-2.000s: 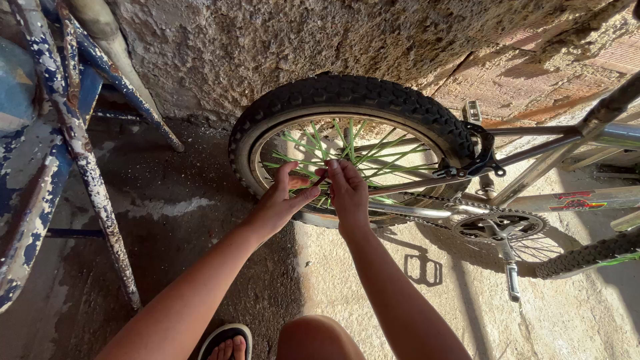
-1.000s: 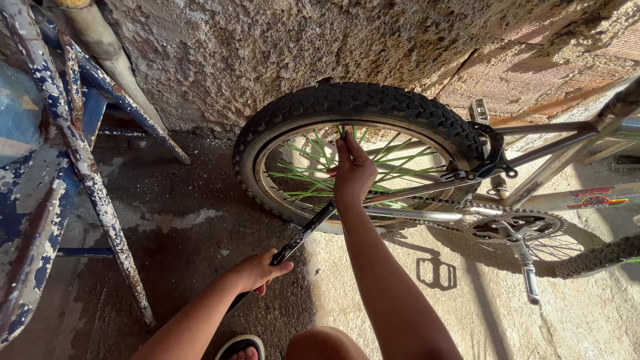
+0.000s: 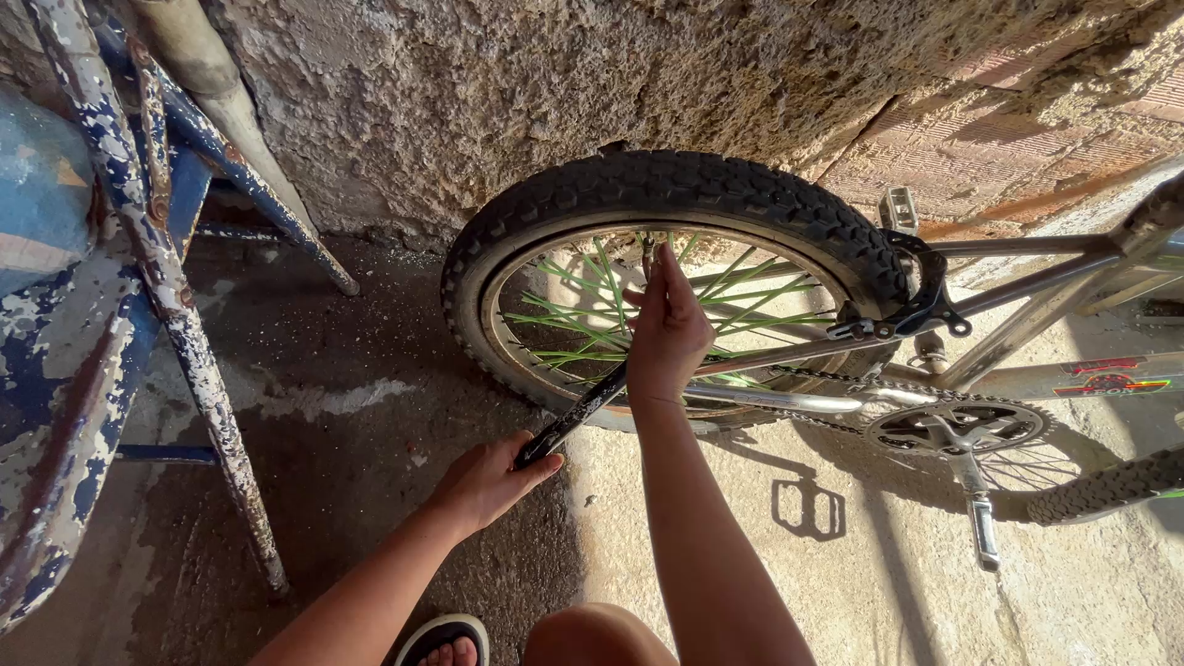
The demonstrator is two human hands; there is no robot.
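Note:
My left hand [image 3: 490, 481] grips the lower end of a black bicycle hand pump [image 3: 587, 407], which slants up toward the wheel. My right hand [image 3: 668, 338] is over the green spokes [image 3: 578, 347], its fingers closed around the pump's upper end or its hose; which one is partly hidden. Just above the fingertips, a small metal fitting [image 3: 648, 248] meets the inner side of the rim [image 3: 504, 277], at the valve. Around the rim runs a knobby black tire [image 3: 555, 199]. The silver bicycle frame [image 3: 1017, 310] and the crankset [image 3: 957, 430] extend to the right.
A rough plastered wall [image 3: 416, 102] rises behind the wheel, with exposed brick [image 3: 980, 148] at the right. At the left stands a metal chair with peeling blue and white paint [image 3: 199, 361]. My sandaled foot [image 3: 449, 643] and knee are at the bottom, on the concrete floor [image 3: 666, 536].
Two seconds ago both hands were together at the wheel. My left hand has since moved down and left onto the pump, and in the last second the pump's lower end has moved nearer the wheel.

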